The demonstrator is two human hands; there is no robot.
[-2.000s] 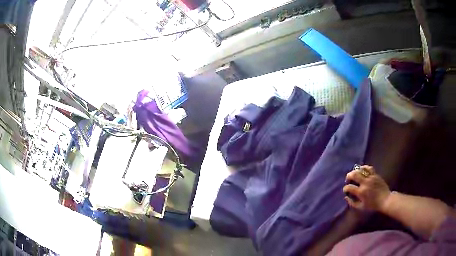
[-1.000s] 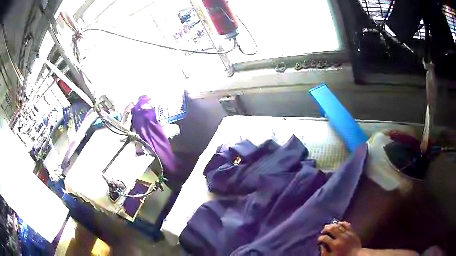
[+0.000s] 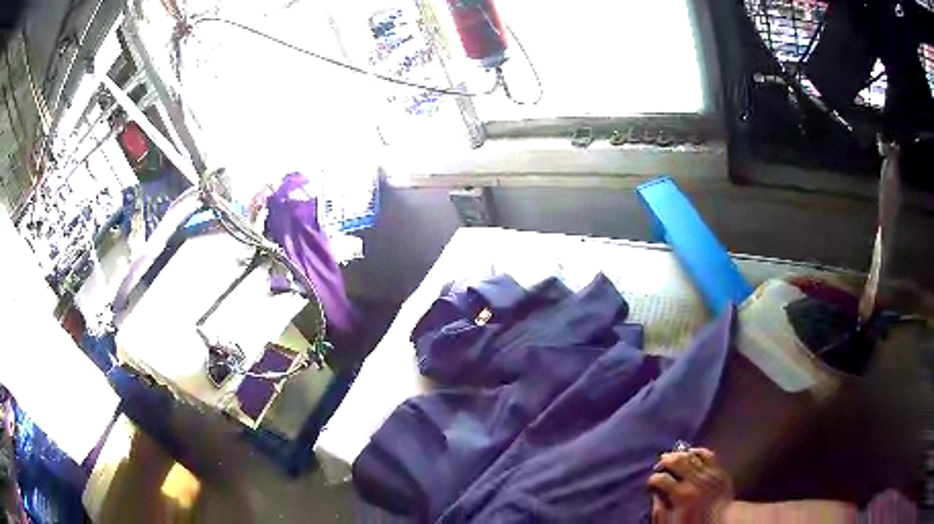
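Observation:
A purple-blue jacket lies bunched and wrinkled over the pale padded table, with a small pale tag near its far left part. My right hand is low in the picture at the jacket's right edge. Its fingers are curled, with something shiny on or by them and dark gaps between them; blur hides whether they grip cloth or a small thing. My left hand is not in the picture.
A bright blue strip crosses the table's far edge. A dark iron stands on a pale sheet at right, below a hanging strap. A side workstation with cables and purple cloth is at left. A dark fan stands upper right.
The view has tilted up and turned, so the jacket and my right hand sit lower in the picture. The hand stays by the jacket's right edge; the jacket's folds look nearly the same.

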